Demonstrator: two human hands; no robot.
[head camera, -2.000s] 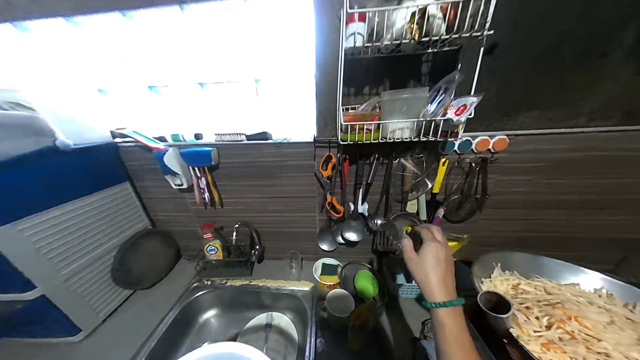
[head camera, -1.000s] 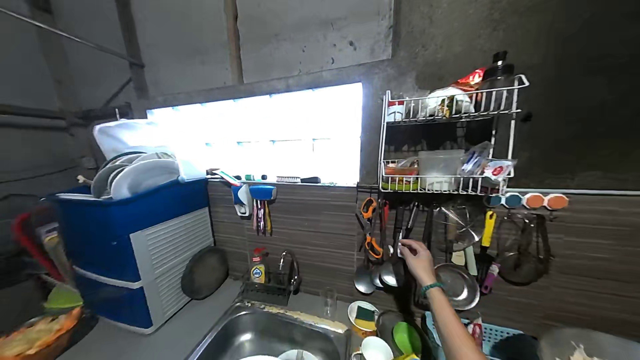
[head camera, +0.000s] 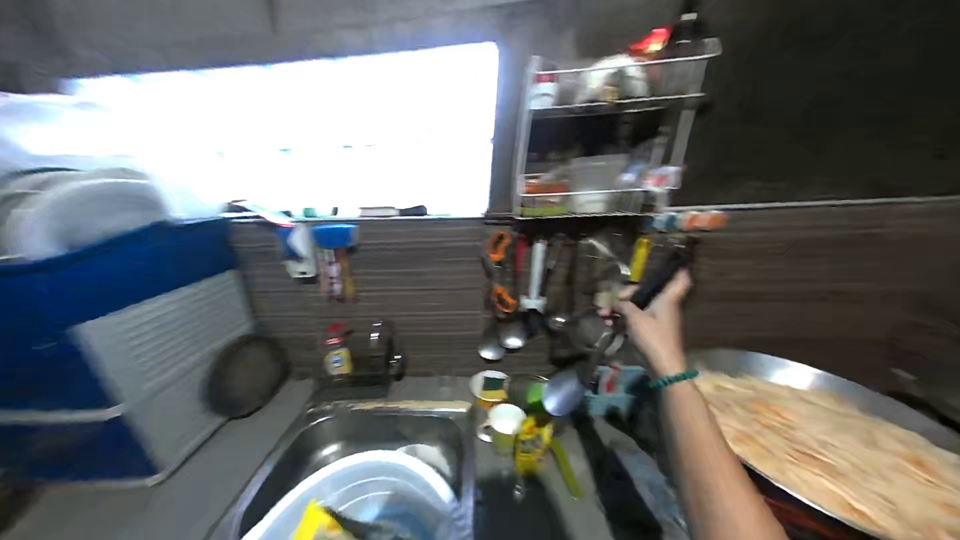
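Note:
My right hand (head camera: 654, 311), with a green bead bracelet at the wrist, is closed around the black handle of a metal ladle (head camera: 564, 391). Its rounded bowl hangs down to the left, above the cups. Behind the hand, other utensils hang on the wall, among them spoons (head camera: 514, 335) and orange-handled scissors (head camera: 501, 247). To the right of my forearm, a wide metal pan (head camera: 795, 375) holds a heap of pale shredded food (head camera: 825, 442). My left hand is out of view. Motion blur softens the hand and the ladle.
A steel sink (head camera: 390, 420) holds a white basin (head camera: 360, 480). Cups (head camera: 506, 421) and a yellow packet (head camera: 532, 442) stand right of it. A blue dish cabinet (head camera: 112, 300) is at the left. A wire rack (head camera: 619, 196) hangs above the utensils.
My right hand was at the hanging utensils with no ladle plainly in it; now it holds one by the handle, away from the wall. The view has shifted.

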